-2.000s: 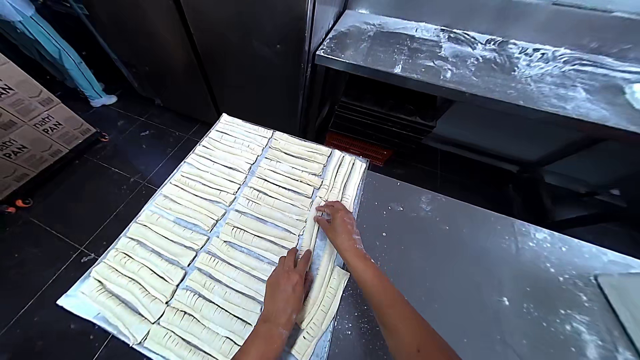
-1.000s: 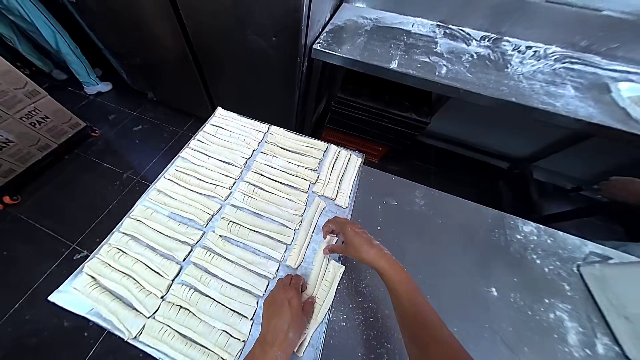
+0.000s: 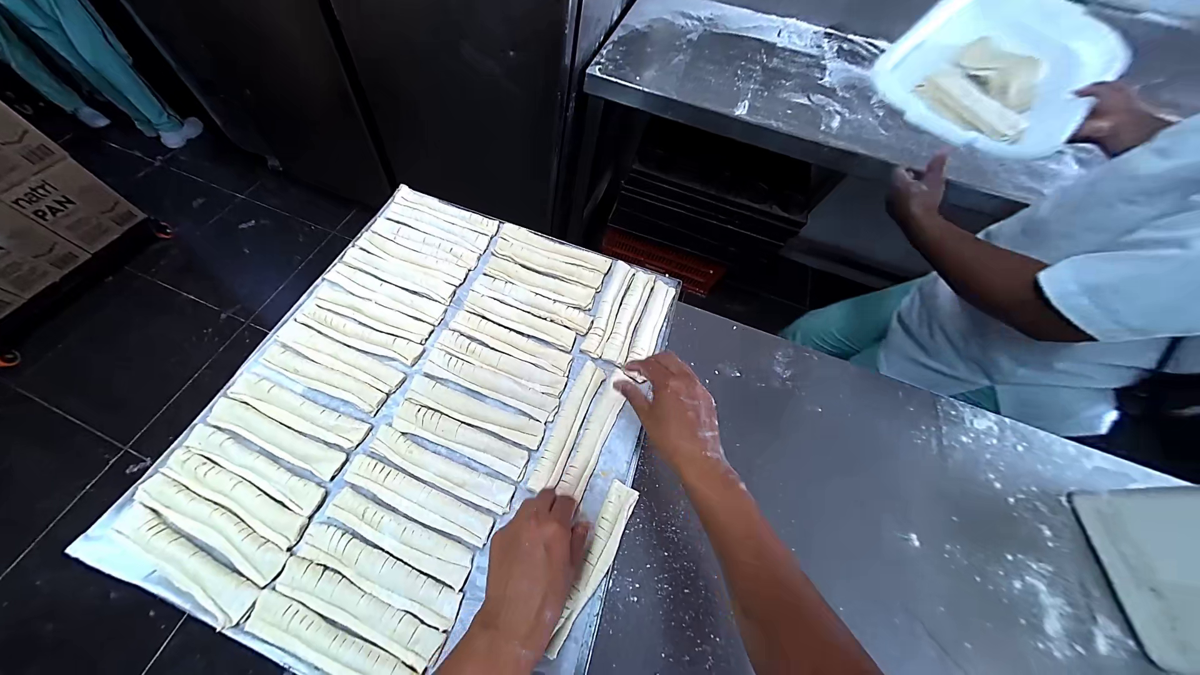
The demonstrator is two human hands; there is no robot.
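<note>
A paper-lined baking tray (image 3: 89,555) holds rows of long, slit strips of raw filled dough (image 3: 459,487). Along its right side several strips lie lengthwise. My right hand (image 3: 680,408) pinches the far end of one lengthwise dough strip (image 3: 595,436), close to the three strips (image 3: 630,314) at the tray's upper right. The fingers of my left hand (image 3: 539,562) are at the near end of that same strip; their tips are partly hidden. Another strip (image 3: 600,562) lies just right of my left hand, at the tray's edge.
The tray rests on a steel table (image 3: 806,525) dusted with flour. A pale board (image 3: 1148,553) lies at right. Across the gap, a co-worker (image 3: 1041,281) holds a white plastic tub (image 3: 900,70) with dough pieces over a floured steel counter (image 3: 694,70). Cardboard boxes (image 3: 70,202) stand left.
A co-worker with a white tub has come into view at right. The strip between my hands now lies beside another lengthwise strip, apart from the one at the tray's edge.
</note>
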